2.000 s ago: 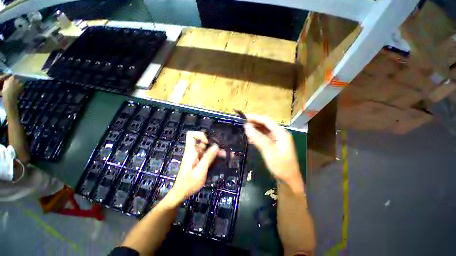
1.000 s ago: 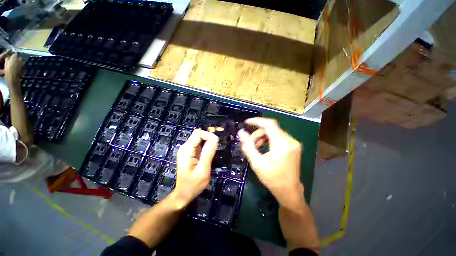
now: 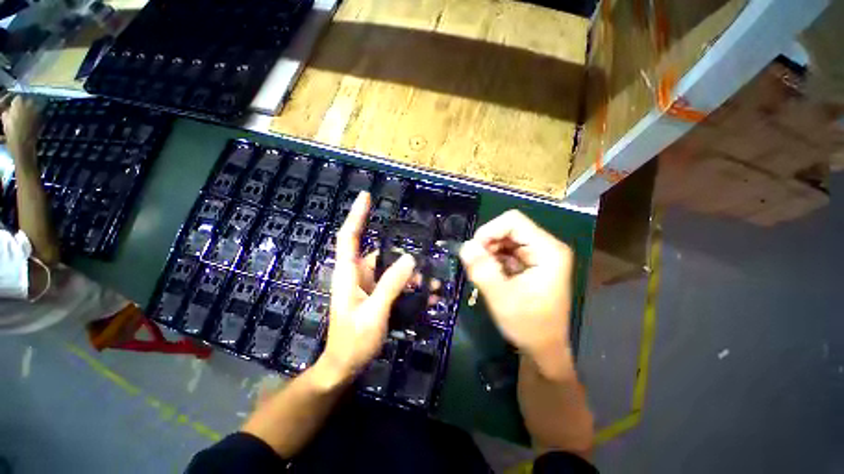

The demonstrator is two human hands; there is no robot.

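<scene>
A black tray (image 3: 248, 278) filled with black plastic housings in rows of pockets lies on the green bench in front of me. My left hand (image 3: 356, 301) is over its right part, index finger pointing up, and holds a dark housing (image 3: 412, 301) between thumb and fingers; its outline blends with the tray behind. My right hand (image 3: 523, 278) is just right of it, over the tray's right edge, with thumb and fingertips pinched together. Whether a small part is between them is too blurred to tell.
Another worker's arm (image 3: 31, 185) is at a similar tray (image 3: 116, 171) on the left. A dark stack of trays (image 3: 199, 56) and a plywood board (image 3: 435, 102) lie beyond. A white post (image 3: 694, 102) and cartons (image 3: 740, 157) stand right. A dark item (image 3: 497, 372) and pale scraps (image 3: 474, 296) lie beside the tray.
My left index finger has straightened upward, and the dark housing shows more clearly under the thumb. My right fingertips have closed together. The view has shifted since the earliest frame.
</scene>
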